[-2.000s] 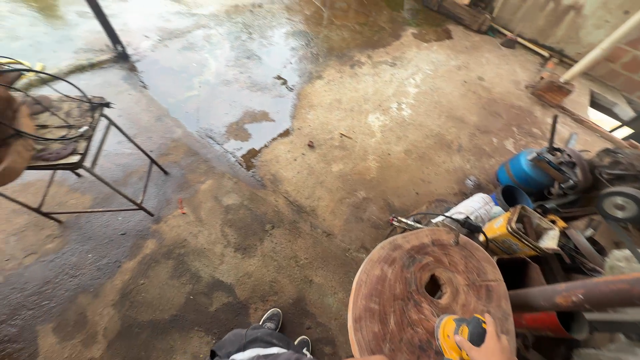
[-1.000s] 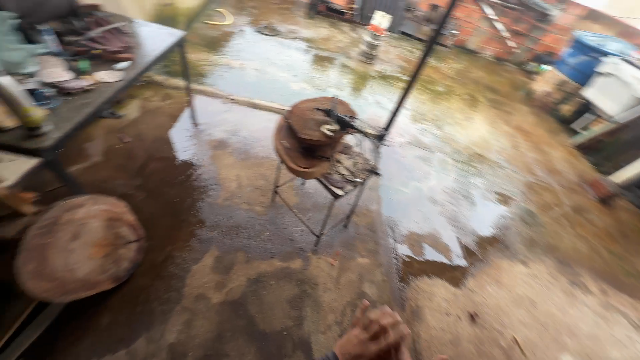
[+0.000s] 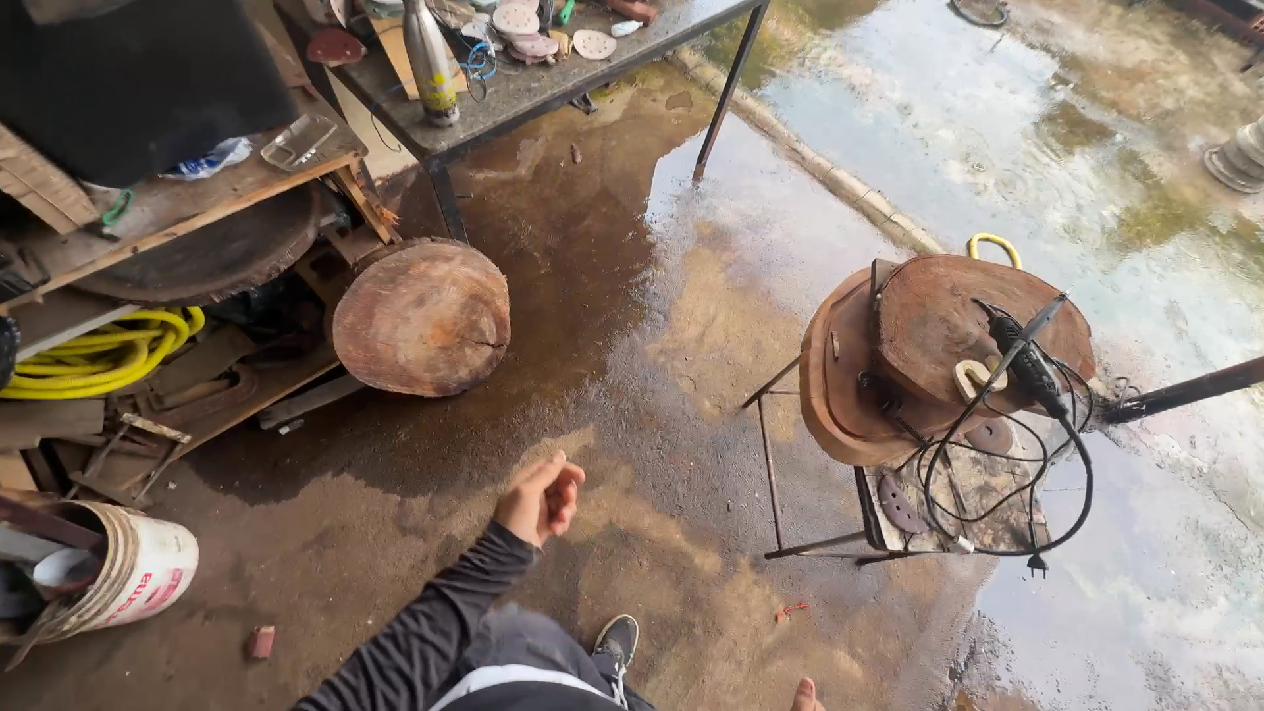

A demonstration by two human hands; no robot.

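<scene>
My left hand (image 3: 542, 499), in a dark sleeve, hangs over the wet floor with its fingers loosely curled and nothing seen in it. Only a fingertip or thumb of my right hand (image 3: 806, 695) shows at the bottom edge; the rest is out of view. A round wood slab (image 3: 423, 318) stands beyond my left hand, beside the shelf. To the right, wood slabs (image 3: 973, 321) are stacked on a metal-framed stand, with a black corded power tool (image 3: 1029, 363) on top. A sanding disc (image 3: 901, 502) lies below them on the stand.
A metal-legged table (image 3: 632, 69) holds a metal bottle (image 3: 431, 64) and several sanding discs. At left are a wooden shelf (image 3: 197, 219), a coiled yellow hose (image 3: 109, 355) and a white bucket (image 3: 148, 568) of scraps. A dark pole (image 3: 1185, 390) juts in from the right. Puddles cover parts of the floor.
The view has swung far to the left. Two seconds ago a hand held a yellow sander on a round wood slab; both are now out of view.
</scene>
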